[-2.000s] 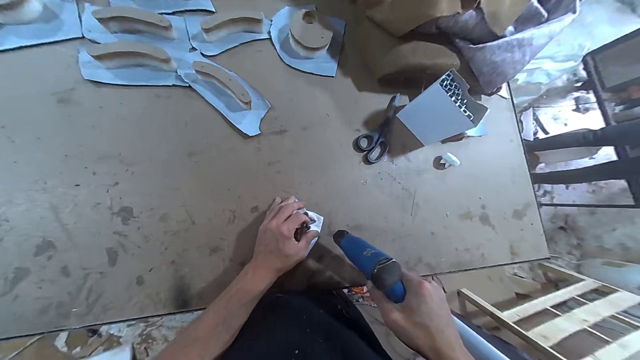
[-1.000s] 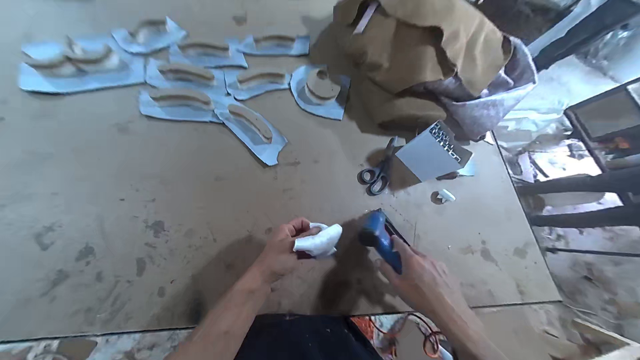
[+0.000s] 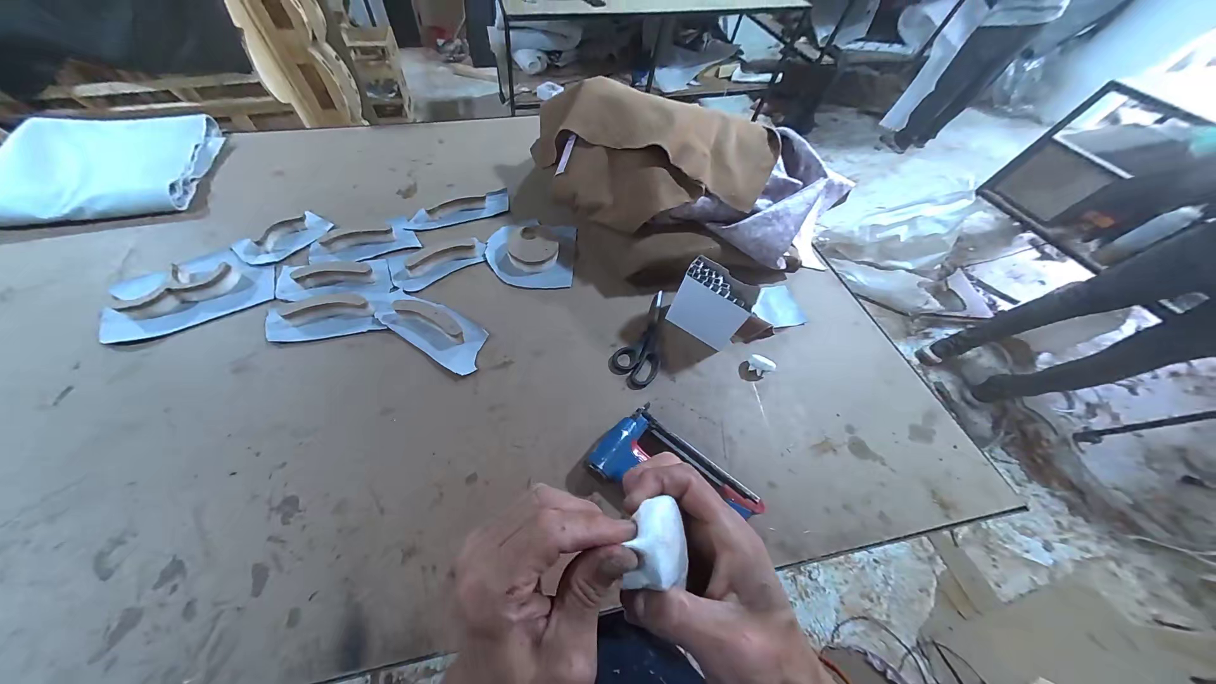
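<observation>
A small white fabric-covered piece (image 3: 658, 543) is held between both hands near the front edge of the table. My right hand (image 3: 712, 570) wraps it from the right, and my left hand (image 3: 556, 570) pinches its left side between thumb and index finger. Just behind the hands a blue pneumatic staple gun (image 3: 619, 446) lies on the table, its handle partly hidden by my right hand. Black-handled scissors (image 3: 646, 351) lie beyond it, beside an upright white box of staples (image 3: 708, 309). A small white covered piece (image 3: 761, 364) rests to the right of the scissors.
Curved wooden pieces on light blue fabric (image 3: 328, 313) spread over the left middle of the table (image 3: 237, 503). Brown and grey fabric (image 3: 665, 161) is heaped at the back, and folded white material (image 3: 104, 171) lies back left. At right a person's legs (image 3: 1092, 304) stand beyond the table edge.
My right hand has let go of the staple gun, which now lies on the table, and has taken hold of the white piece that my left hand held. The view has tilted up.
</observation>
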